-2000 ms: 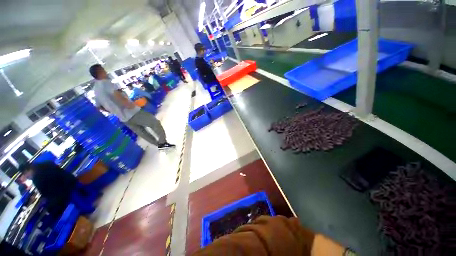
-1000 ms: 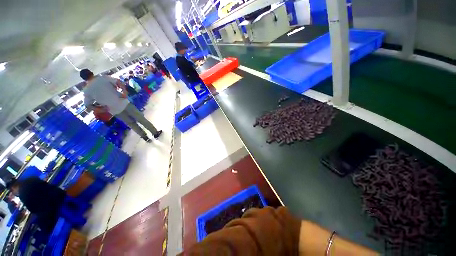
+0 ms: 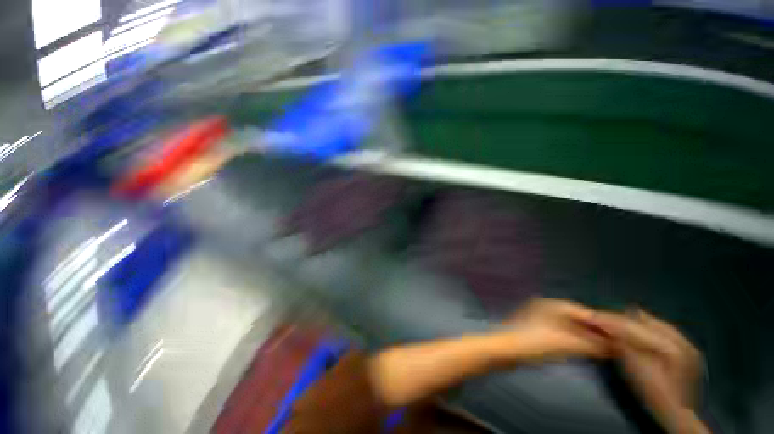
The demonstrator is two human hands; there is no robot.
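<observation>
The frame is strongly blurred. My left hand [image 3: 560, 326] reaches in from the lower middle, below the nearer pile of dark parts [image 3: 484, 246]. My right hand [image 3: 662, 360] is at the lower right, and its fingers meet those of my left hand. I cannot tell whether anything is held between them. The farther pile of dark parts [image 3: 344, 208] lies to the left on the dark bench. The phone between the piles is only a dark smear.
A blue tray [image 3: 331, 119] stands by the metal post at the back. A red tray [image 3: 174, 157] is at the bench's far end. A white rail [image 3: 543, 184] borders the green belt [image 3: 594, 123]. The edge of a blue tote [image 3: 305, 386] shows below the bench.
The view has swung to the right, so the piles and trays appear farther left. My left hand has come into view over the bench, and my right hand now shows, meeting it.
</observation>
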